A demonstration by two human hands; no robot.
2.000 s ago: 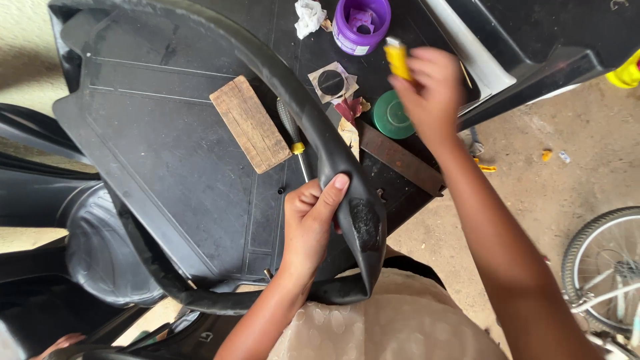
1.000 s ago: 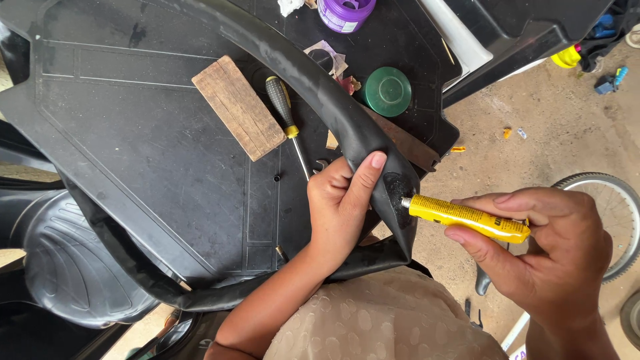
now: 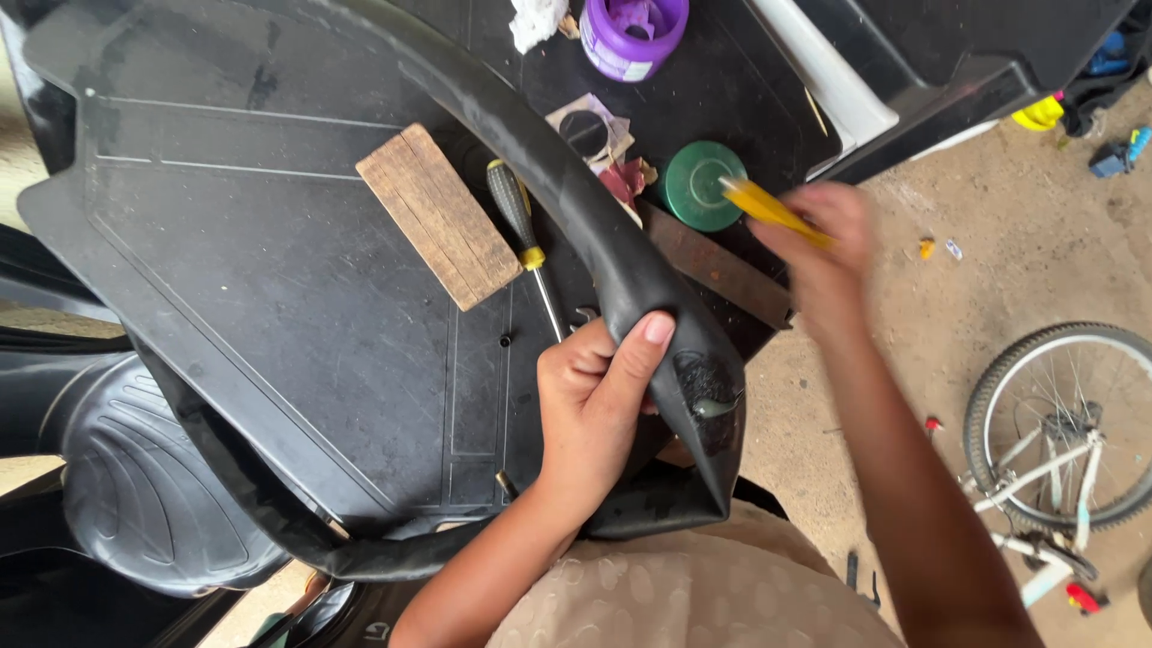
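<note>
My left hand (image 3: 598, 396) grips a black rubber inner tube (image 3: 576, 202), thumb on top, beside a roughened dark patch (image 3: 706, 387) that bears a whitish blob of glue. In my right hand (image 3: 823, 243), blurred, is a yellow glue tube (image 3: 769, 211), its tip over a round green lid (image 3: 702, 184). Left of the inner tube, a wooden block (image 3: 439, 216) lies against a screwdriver (image 3: 517, 211) with a grey and yellow handle. Sandpaper pieces (image 3: 625, 180) and a rusty flat metal bar (image 3: 715, 265) lie to its right.
The black plastic table (image 3: 297, 261) also carries an open purple tub (image 3: 633, 40) and crumpled white material (image 3: 537, 22). Black plastic chairs (image 3: 153, 477) stand at the left. A bicycle wheel (image 3: 1066, 423) and small coloured items are on the dirt floor at the right.
My right hand has moved the yellow tube off the patch, up toward the green lid. A whitish blob now shows on the patch. My left hand keeps its grip.
</note>
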